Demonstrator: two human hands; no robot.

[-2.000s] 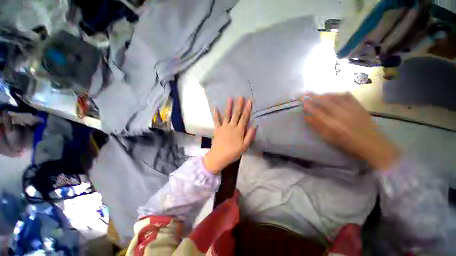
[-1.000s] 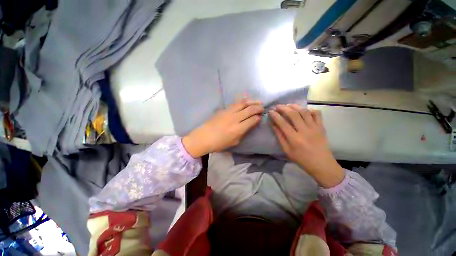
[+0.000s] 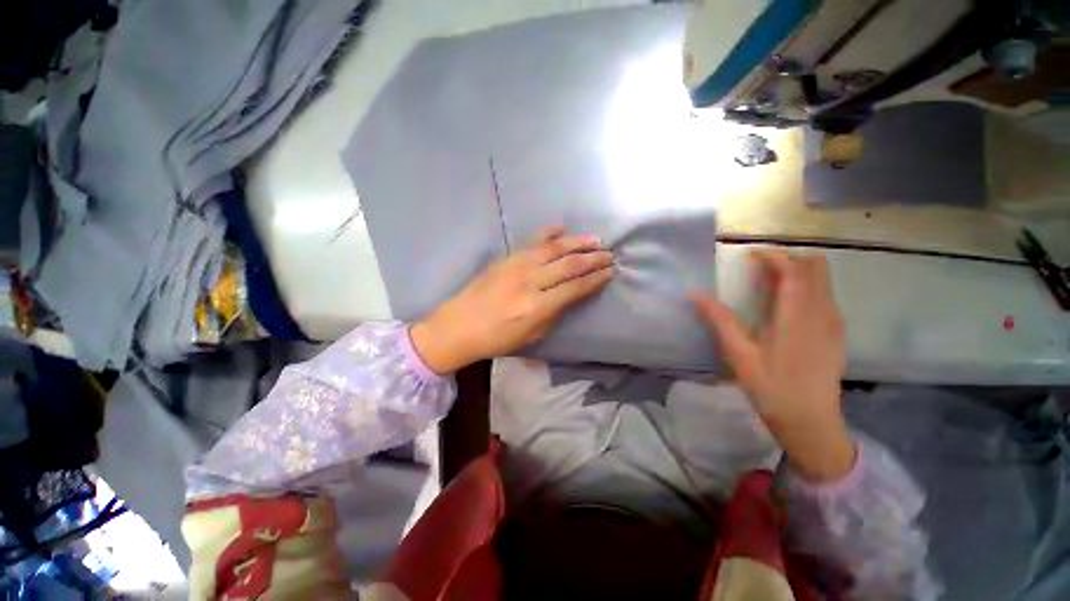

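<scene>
The grey garment panel (image 3: pixel 434 117) lies flat on the white machine table, with a short dark line left of its middle. Its right part is in the bright light by the needle area, where glare hides detail. My left hand (image 3: pixel 516 296) lies on the panel's lower part, fingers close together. The cloth puckers at its fingertips, gripped there. My right hand (image 3: pixel 789 346) is slightly blurred at the panel's lower right edge, thumb and fingers apart, holding nothing.
The machine head (image 3: pixel 845 47) is at upper right. A dark grey small cut piece (image 3: pixel 898 155) lies on the bed below it. Thread snips (image 3: pixel 1042 268) lie at the far right. A stack of cut pieces (image 3: pixel 176 129) is at upper left. Pale cloth (image 3: pixel 587 440) covers the lap.
My right hand has come away from my left fingertips, moved right and opened. My left hand stays on the cloth. The panel sits slightly further left, and its lower right part is flatter.
</scene>
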